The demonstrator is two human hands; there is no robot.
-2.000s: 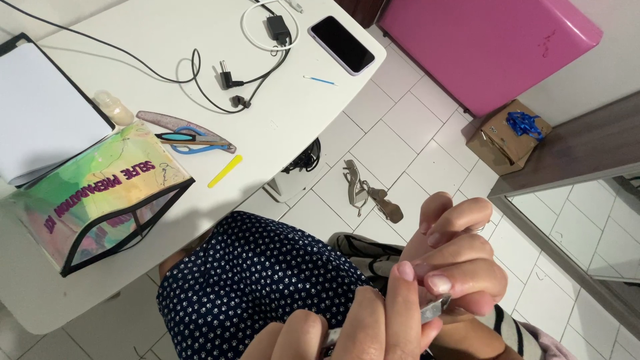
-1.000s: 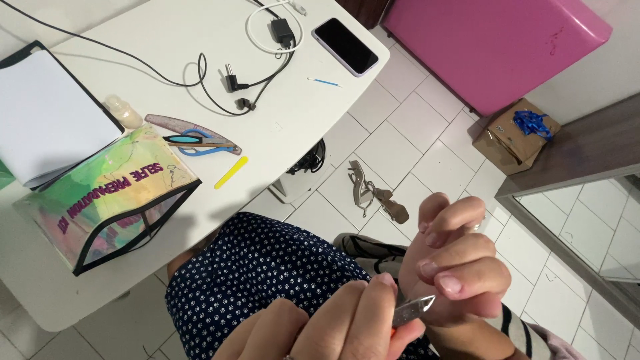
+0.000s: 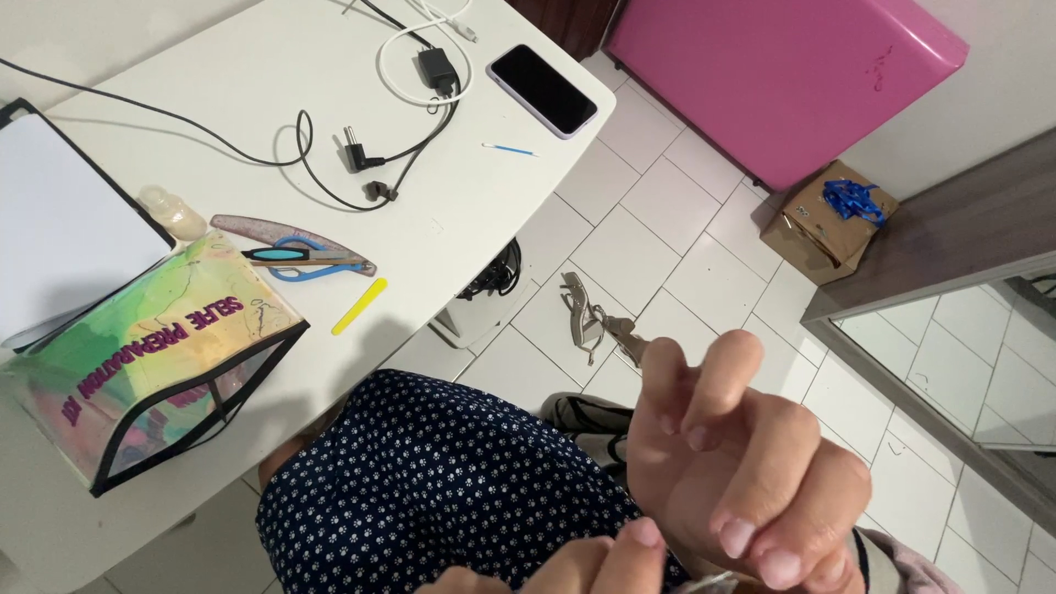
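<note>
My left hand [image 3: 577, 565], cut off by the bottom edge, is closed on a small metal cuticle nipper [image 3: 711, 584]; only a bit of the metal shows. Close to its tip is my right hand [image 3: 742, 470], palm up with curled, spread fingers and nothing in it. On the white table [image 3: 462, 239] lie a yellow nail file [image 3: 359, 307], a curved pinkish file [image 3: 247, 227], blue-handled scissors [image 3: 330, 270] and a turquoise-and-black handled tool [image 3: 285, 254]. Beside them are a clear printed pouch [image 3: 190, 330] and a small bottle [image 3: 172, 212].
Farther along the table are a phone [image 3: 542, 91], a blue swab stick [image 3: 510, 149], a black plug [image 3: 356, 155] with cables and a white cord. Sandals [image 3: 584, 318], a cardboard box [image 3: 813, 223] and a pink cabinet or appliance [image 3: 767, 74] stand or lie on the tiled floor.
My left hand and the nipper have moved lower in the view, so less of the tool shows now. My right hand's fingers have shifted and its palm shows more.
</note>
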